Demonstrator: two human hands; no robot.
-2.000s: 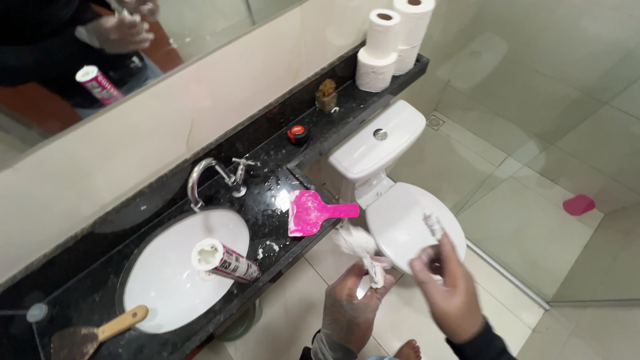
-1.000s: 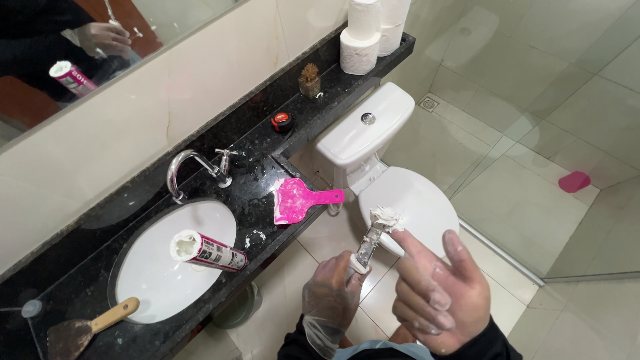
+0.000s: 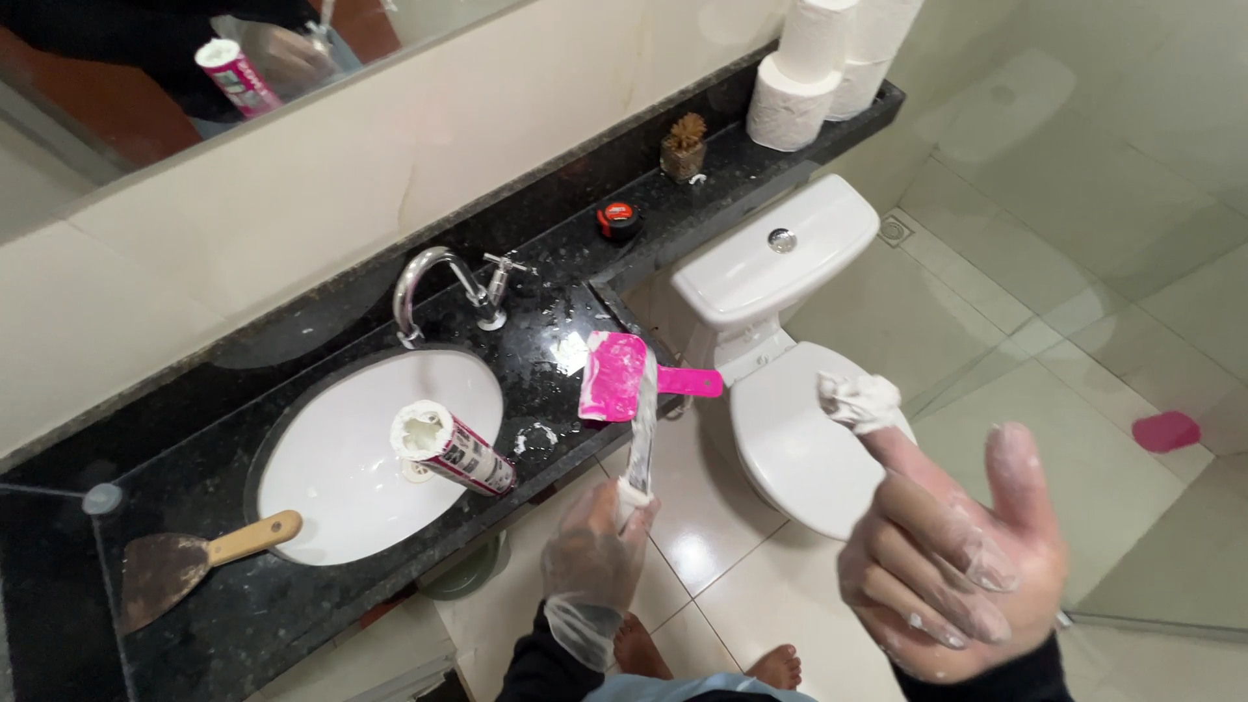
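Note:
My left hand [image 3: 597, 546], in a clear plastic glove, grips a narrow blade tool [image 3: 641, 439] smeared with white paste, upright in front of the counter edge. My right hand [image 3: 960, 556] appears bare and has a lump of white paste [image 3: 860, 400] on the tip of its raised index finger; the thumb is up and the other fingers are curled with nothing between them. Beyond the blade, a pink plastic spreader [image 3: 614, 375] coated with paste lies on the black counter. An opened cartridge [image 3: 453, 448] with white paste at its mouth leans over the sink rim.
A putty knife [image 3: 200, 565] with a wooden handle rests left of the oval sink [image 3: 351, 487], below a chrome faucet [image 3: 448, 283]. Along the counter [image 3: 556, 244] are a tape measure [image 3: 619, 221], a small potted plant [image 3: 683, 148] and toilet paper rolls [image 3: 792, 102]. A toilet [image 3: 799, 448] stands to the right.
White paste now sits on my right index fingertip; a second ago a lump was on the end of the blade tool. The two hands have moved apart.

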